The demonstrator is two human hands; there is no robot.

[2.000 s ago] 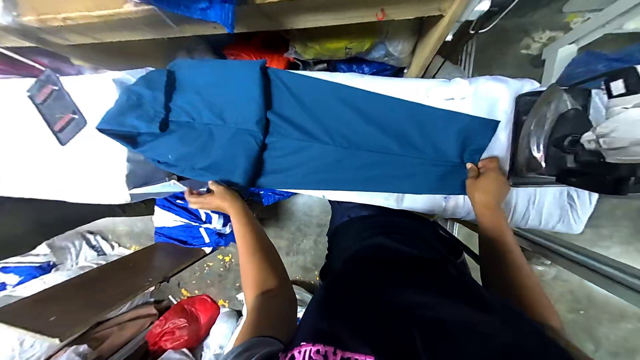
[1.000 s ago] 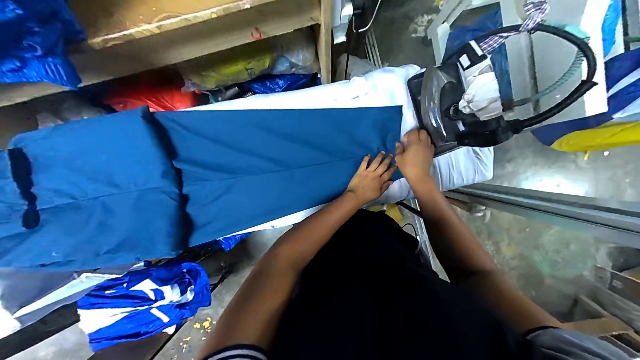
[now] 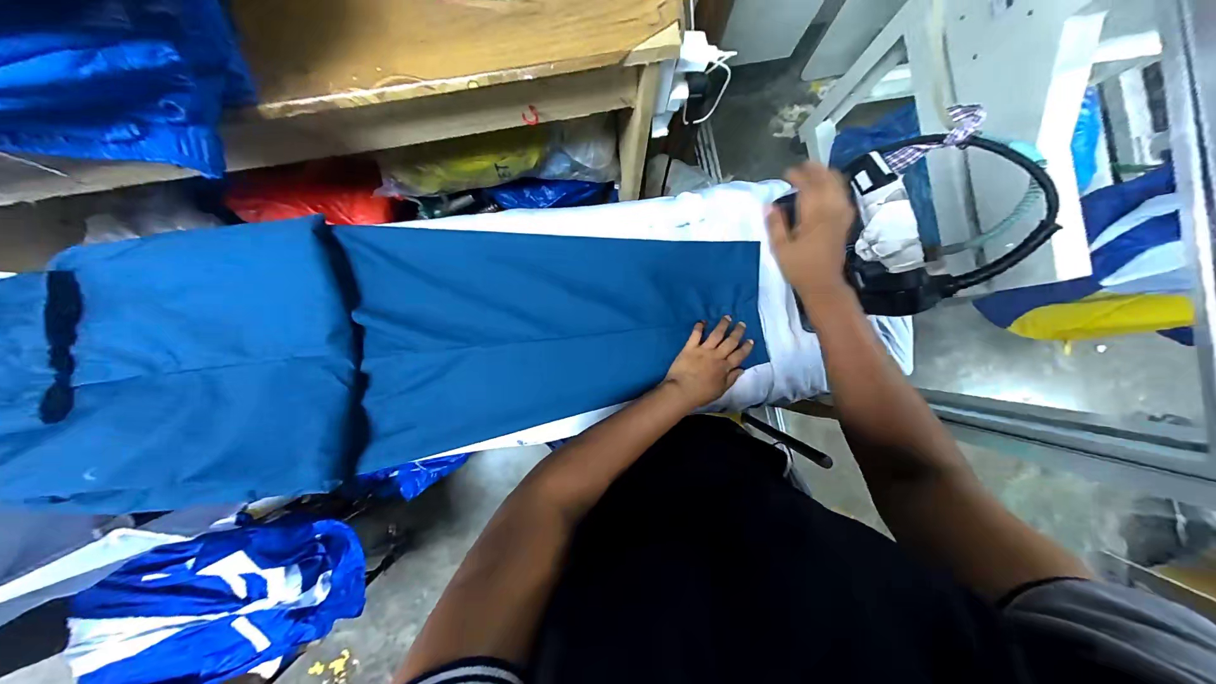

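Observation:
A blue fabric garment (image 3: 532,332), with a dark band crossing it, lies lengthwise over a white-covered ironing board (image 3: 646,217). My left hand (image 3: 712,361) rests flat on the garment close to its right end, fingers spread, holding nothing. Blurred by motion, my right hand (image 3: 812,223) is raised past the garment's end, in front of the steam iron (image 3: 898,285) at the board's right end. It hides part of the iron, and whether it touches it cannot be told. A black hose loops from the iron's side.
A wooden table (image 3: 456,47) runs behind the board, with bags on the shelf below and a blue plastic sheet (image 3: 104,85) on its left. Blue and white packaging (image 3: 218,598) lies lower left. At right are a metal rail (image 3: 1073,432) and a white frame (image 3: 1007,123).
My right hand has left the garment's end and moved to the iron. My left hand came to the right end from the garment's near left edge. The view has shifted.

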